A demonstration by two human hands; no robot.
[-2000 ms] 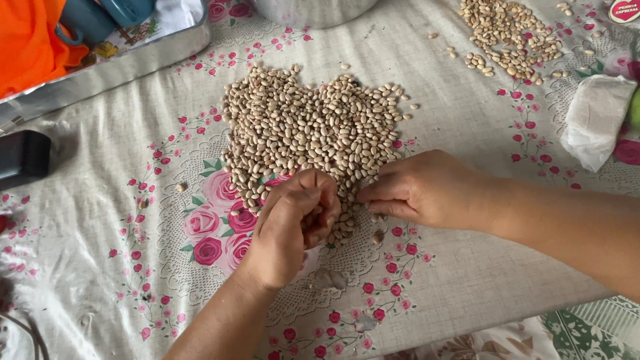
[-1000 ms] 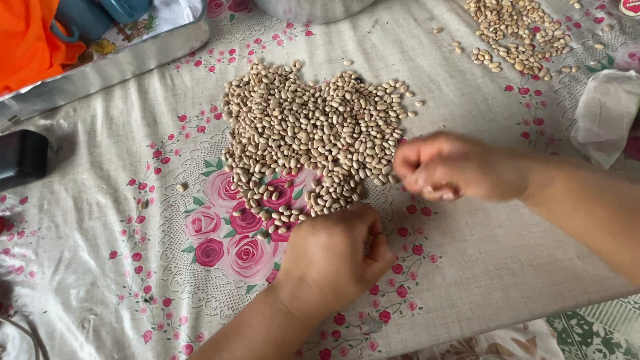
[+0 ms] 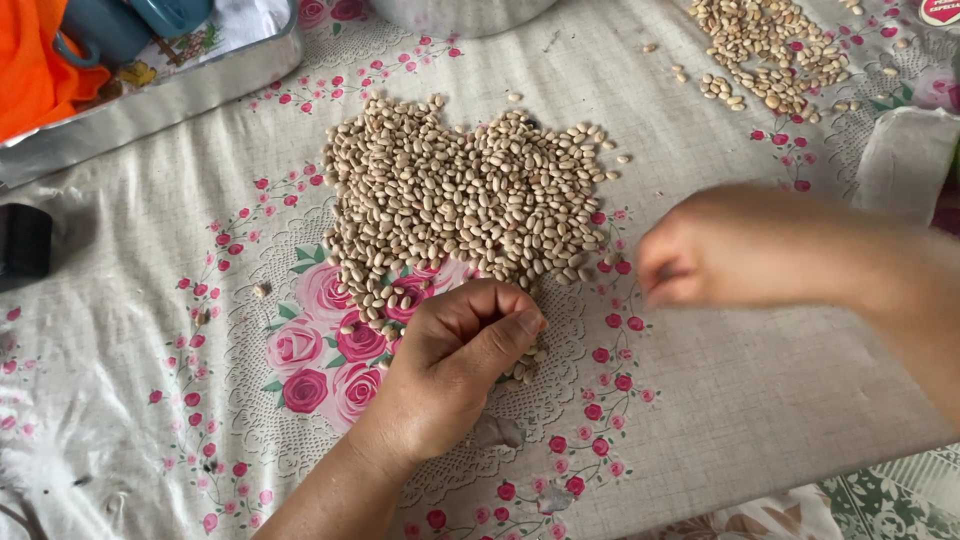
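Note:
A large pile of pale beans (image 3: 457, 187) lies spread on a rose-printed tablecloth (image 3: 712, 390). My left hand (image 3: 457, 367) is at the near edge of the pile, its fingers curled and the thumb against the index finger; whether beans are inside it is hidden. A few beans show just beside and below its fingertips. My right hand (image 3: 720, 251), blurred, is over the cloth to the right of the pile, apart from the beans, with its fingers curled. What it may hold cannot be made out. A smaller group of beans (image 3: 772, 56) lies at the upper right.
At the upper left, a metal tray (image 3: 157, 112) holds blue mugs (image 3: 112, 34) and an orange cloth (image 3: 37, 67). A metal pot (image 3: 465, 15) stands at the top edge. A black object (image 3: 24, 244) is at the far left, a whitish wrapper (image 3: 904, 161) at the right.
My right hand has moved right, away from the pile's near edge where it was two seconds ago. My left hand was turned knuckles up one second ago; now its thumb side shows.

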